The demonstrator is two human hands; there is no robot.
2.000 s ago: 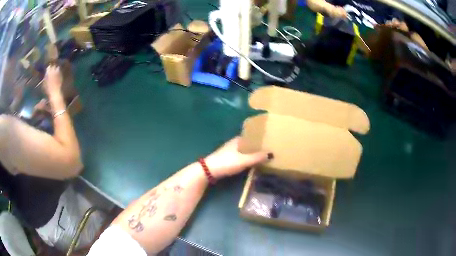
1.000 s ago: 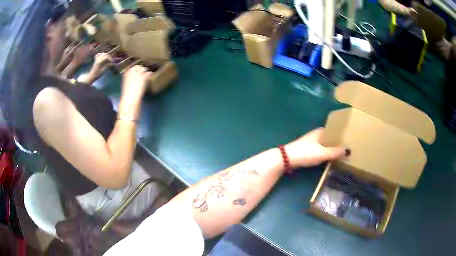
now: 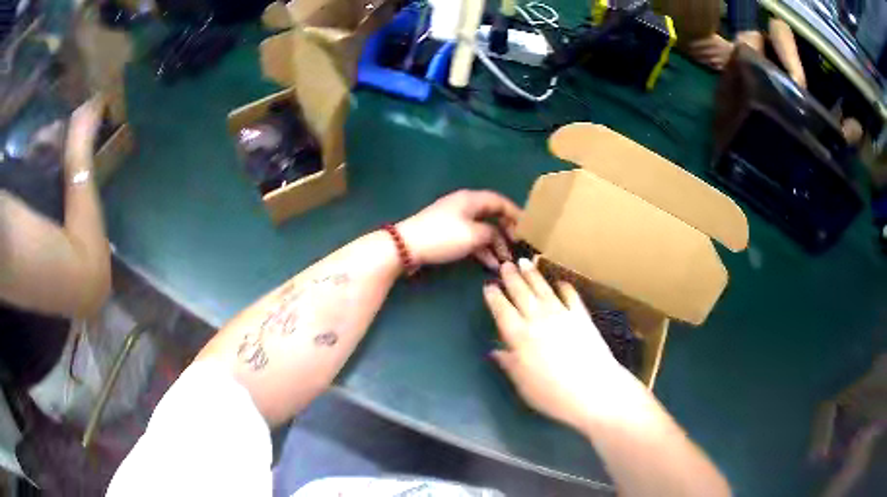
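An open brown carton (image 3: pixel 627 231) stands in front of me, its lid raised towards the back. Black coiled cable (image 3: pixel 615 335) shows inside at the right; my right hand hides much of the inside. My left hand (image 3: pixel 459 231) is at the carton's back left corner, fingers bent around something dark that I cannot make out. My right hand (image 3: pixel 549 340) lies palm down over the carton's left front, its fingertips close to my left fingers. Whether it grips anything is hidden.
Another open carton (image 3: pixel 309 194) with dark items and a shiny bag stands at the back left. A blue bin (image 3: pixel 397 80), white cables and a power strip (image 3: pixel 517 44) are beyond. A black unit (image 3: pixel 786 150) is at the right. A seated person's arm (image 3: pixel 49 248) is at the left.
My right hand has come into view over the carton. My left hand has let go of the lid and moved to the back left corner. A filled open carton now stands at the back left.
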